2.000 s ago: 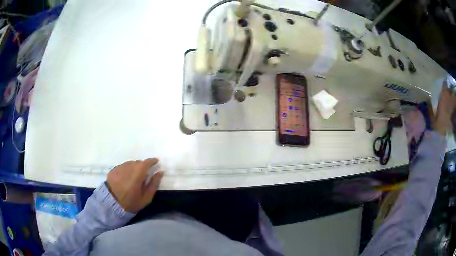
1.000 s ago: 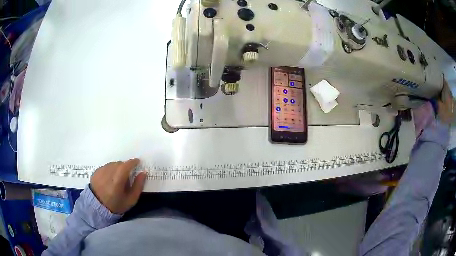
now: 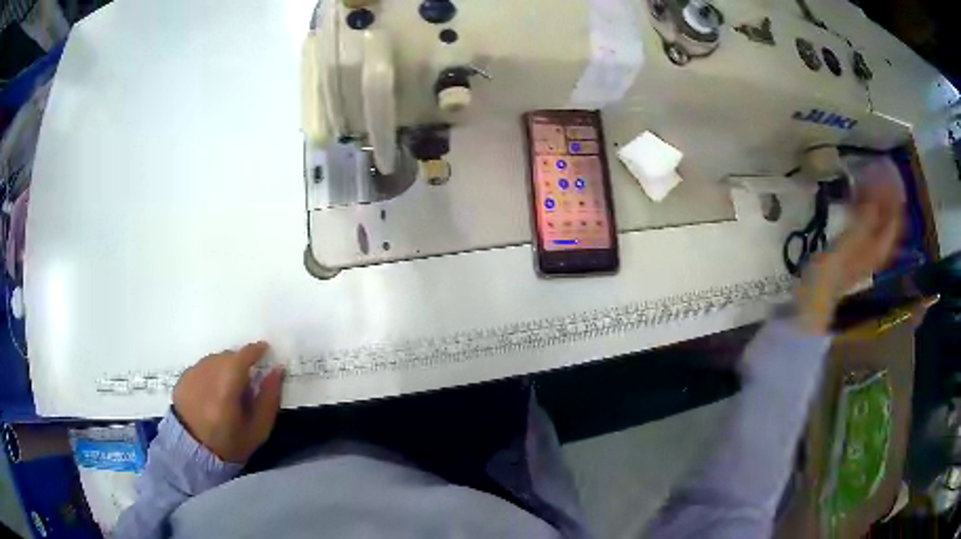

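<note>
My left hand [image 3: 224,402] rests on the table's front edge at the left, over the printed scale [image 3: 474,339], thumb and fingertips a little apart, with nothing seen in it. My right hand [image 3: 859,247] is blurred by motion above the table's right end, beside the black-handled scissors [image 3: 806,240]. Something pinkish [image 3: 877,181] shows at its fingers, too blurred to tell if it is held. The cream JUKI sewing machine [image 3: 695,126] stands across the table. A smartphone [image 3: 572,195] with a lit screen lies on the machine bed and table, beside a white scrap [image 3: 651,164].
A blue bin at the lower left holds a white and blue notebook [image 3: 110,451]. A green packet [image 3: 859,437] lies on cardboard at the lower right. A blue-edged tray [image 3: 915,205] is behind my right hand. The white table [image 3: 169,190] spans the left.
My right hand has come from behind the machine's right end towards me and left, near the scissors. My left hand stays at the table edge. The view has shifted right, uncovering the green packet.
</note>
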